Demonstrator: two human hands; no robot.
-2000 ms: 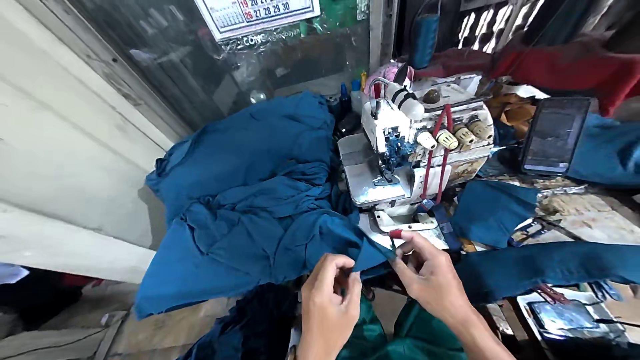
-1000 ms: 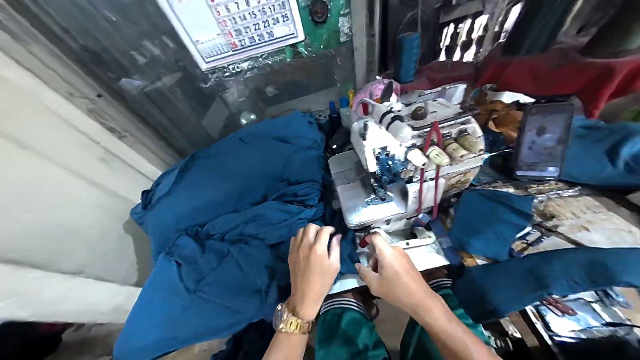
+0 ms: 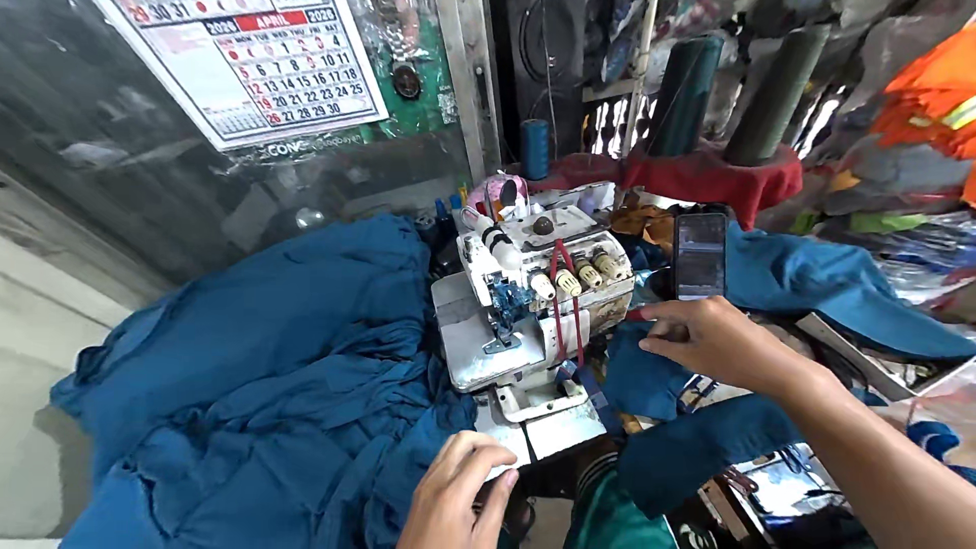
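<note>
In the head view my right hand [image 3: 709, 335] reaches out to the right of the white overlock sewing machine [image 3: 534, 290]. A small red object [image 3: 639, 313] is between its thumb and index finger; its kind cannot be made out. My left hand [image 3: 461, 488] hovers in front of the machine's base, fingers curled and apart, holding nothing. A large heap of blue fabric [image 3: 282, 351] lies left of the machine. Below my right hand a blue fabric piece [image 3: 644, 370] rests on the table, and a blue strip [image 3: 701, 450] lies nearer to me.
A smartphone [image 3: 700, 255] stands upright behind my right hand. Large thread cones [image 3: 686, 95] stand on red cloth [image 3: 713, 179] at the back, with a smaller blue thread spool [image 3: 534, 150] to their left. More blue fabric [image 3: 831, 278] lies at right. A calendar [image 3: 282, 69] hangs at upper left.
My right hand has moved from beside my left hand at the machine's front to the machine's right side. My left hand has come off the blue fabric. The view has shifted.
</note>
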